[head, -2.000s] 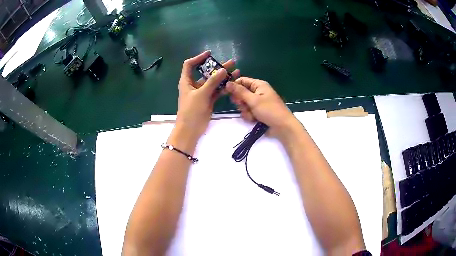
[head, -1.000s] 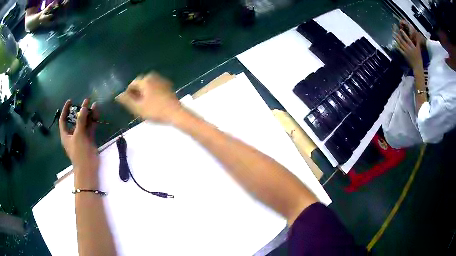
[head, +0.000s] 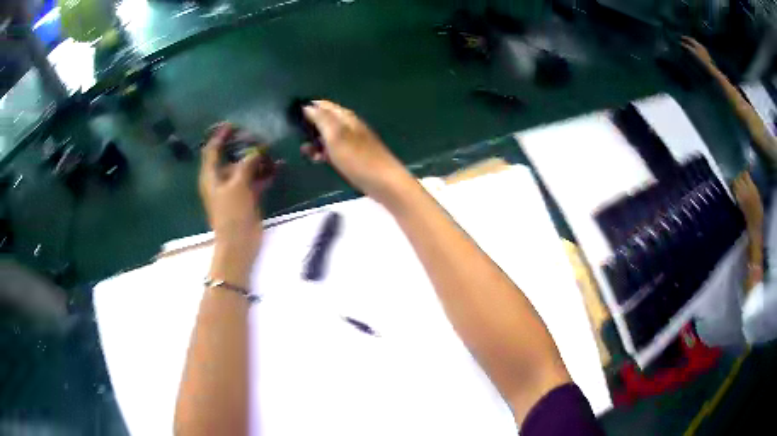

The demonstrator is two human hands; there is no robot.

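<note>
My left hand (head: 234,174) holds an open adapter housing (head: 241,150) with a blurred circuit board, white and yellow parts facing up. My right hand (head: 345,140) holds a black case cover (head: 303,121) by its near side, to the right of the housing and apart from it. The folded DC cable bundle (head: 322,247) lies on the white work sheet (head: 375,375). Its barrel plug (head: 361,325) lies nearer me on the sheet. The view is blurred, so the thin cord is hard to trace.
At right, black case parts (head: 673,226) stand in rows on another white sheet (head: 579,170). Another person's arm (head: 750,213) is beyond it. Dark adapter parts (head: 554,68) lie on the green surface (head: 375,51). Cardboard (head: 588,298) shows under my sheet's right edge.
My right hand, first at the housing with my left, moved away and now holds a black cover. My left hand still holds the housing. The view swung right, then partly back.
</note>
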